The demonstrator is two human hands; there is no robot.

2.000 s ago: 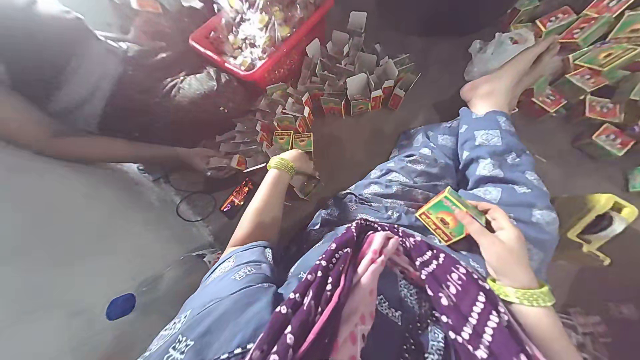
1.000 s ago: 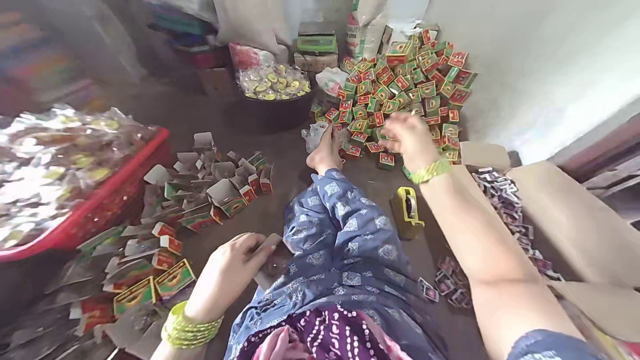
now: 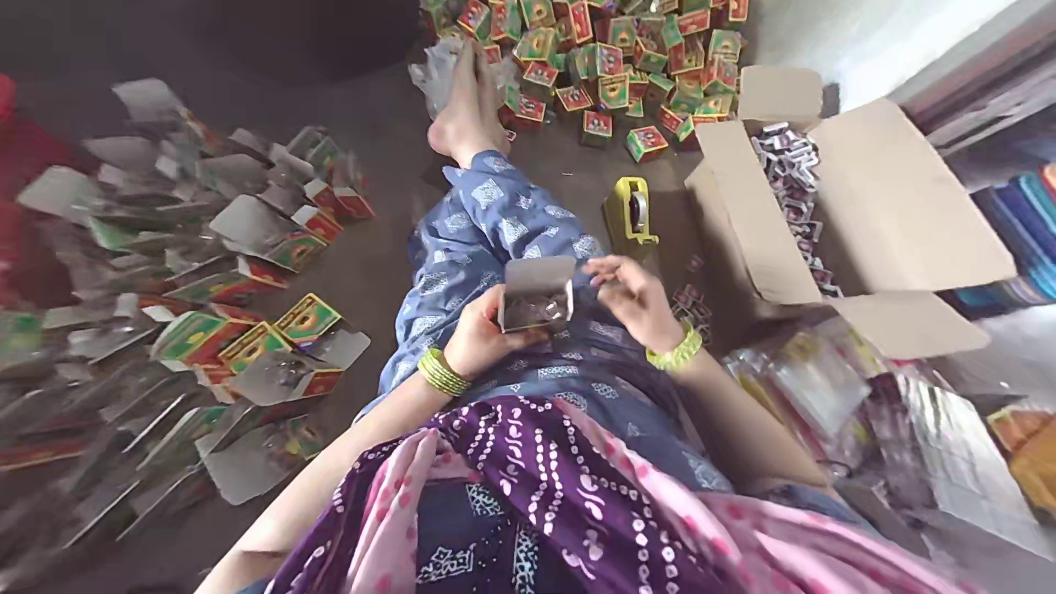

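My left hand (image 3: pixel 483 334) grips a small cardboard box (image 3: pixel 539 290) over my lap, its flap raised and small glossy items visible inside. Just right of that box is my right hand (image 3: pixel 635 304), fingers apart and slightly blurred, holding nothing that I can see. A yellow tape dispenser (image 3: pixel 631 213) lies on the floor beyond the right hand. Many open-flapped boxes (image 3: pixel 272 239) stand on the floor at the left. Closed red and green boxes (image 3: pixel 615 91) are heaped past my bare foot.
At the right, an open carton (image 3: pixel 891 206) holds many small packets (image 3: pixel 796 198). Loose packets (image 3: pixel 691 307) lie near my right wrist. Plastic-wrapped packs (image 3: pixel 817 379) sit below the carton. Folded fabric (image 3: pixel 1023 239) is at the right edge. Clear plastic (image 3: pixel 436 76) lies by the foot.
My right hand has come back from the heap of closed boxes to beside the held box. The left hand now holds an open box over the lap. The view has shifted.
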